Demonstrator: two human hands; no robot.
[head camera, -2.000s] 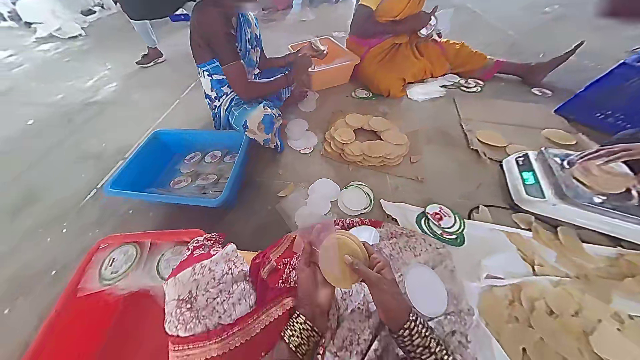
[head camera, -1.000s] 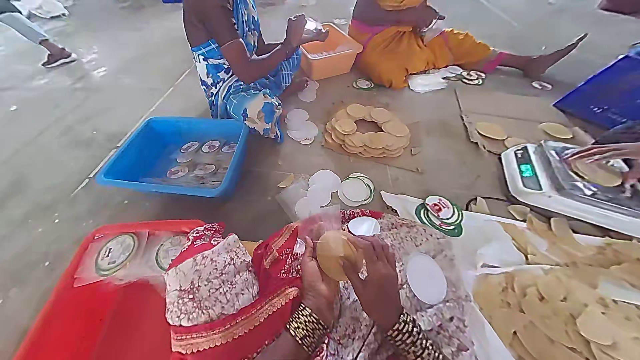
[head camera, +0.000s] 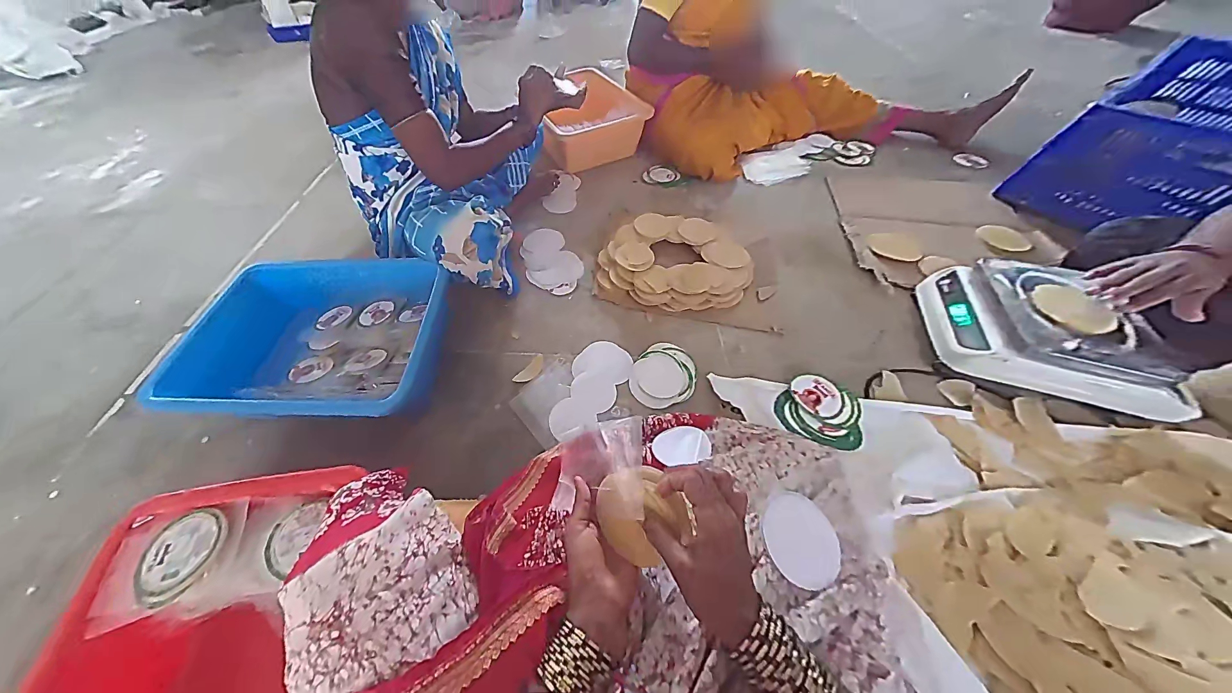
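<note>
My left hand (head camera: 602, 587) holds a stack of thin round tan discs (head camera: 630, 529) together with a clear plastic bag (head camera: 606, 457) that stands up behind them. The fingers of my right hand (head camera: 707, 549) press on the stack's right side and top edge. On my lap, to the right, lies a white paper disc (head camera: 802, 541), and a smaller white round piece (head camera: 681, 446) is just above my hands. White discs (head camera: 603, 364) and green-rimmed round labels (head camera: 664, 375) rest on the floor beyond. Whether the discs are inside the bag, I cannot tell.
A red tray (head camera: 192, 635) with bagged discs is at left, a blue tub (head camera: 289, 395) beyond it. A ring of tan discs (head camera: 674, 274) lies on cardboard. At right are a heap of tan discs (head camera: 1078, 577) and a digital scale (head camera: 1049, 356) with a co-worker's hand (head camera: 1169, 279). Two people sit ahead.
The clear bag now stands higher above the tan discs, and my right hand's fingers have shifted onto the stack's right edge. At the scale, the co-worker's hand has moved slightly right off the discs.
</note>
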